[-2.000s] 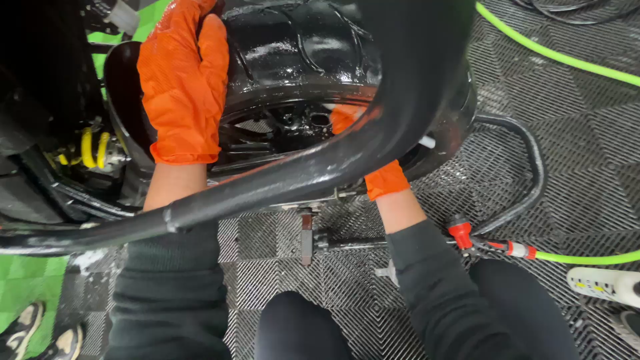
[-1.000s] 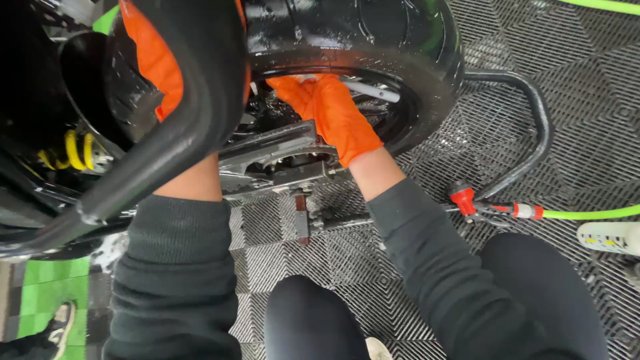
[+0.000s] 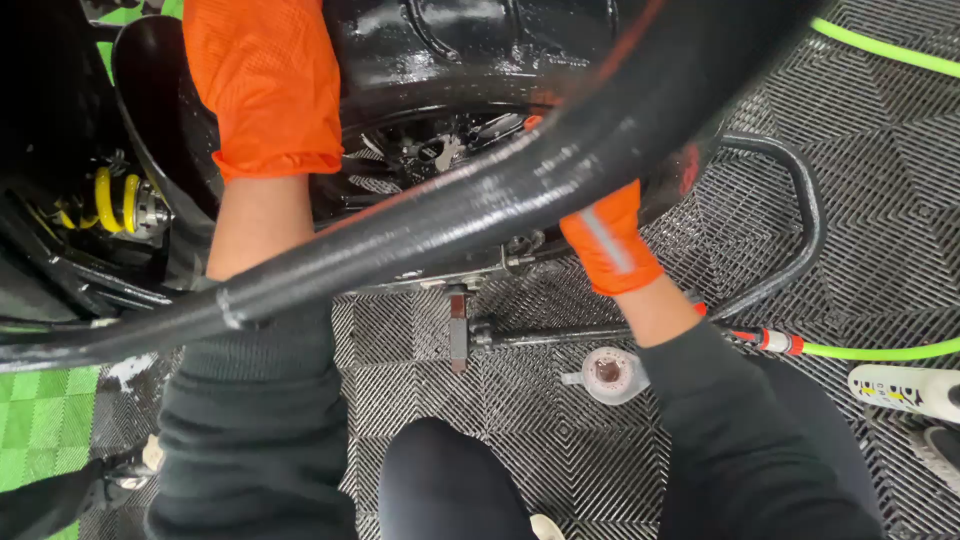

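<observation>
My left hand, in an orange rubber glove, lies against the left side of a wet black motorcycle tire; its fingers run out of view at the top edge. A curved black tube crosses in front of the wheel and over my left forearm. My right hand, gloved the same way, reaches up behind this tube at the wheel's right side, so its fingers are mostly hidden. Between the hands, the dark wheel rim shows wet patches.
A yellow coil spring is at the left. On the ribbed floor tiles stand a clear cup and a white bottle. A green hose and a bent black stand bar lie right. Another person's shoe shows lower left.
My right hand has moved right, from inside the rim to behind the tube. The cup has come into view as the view shifted.
</observation>
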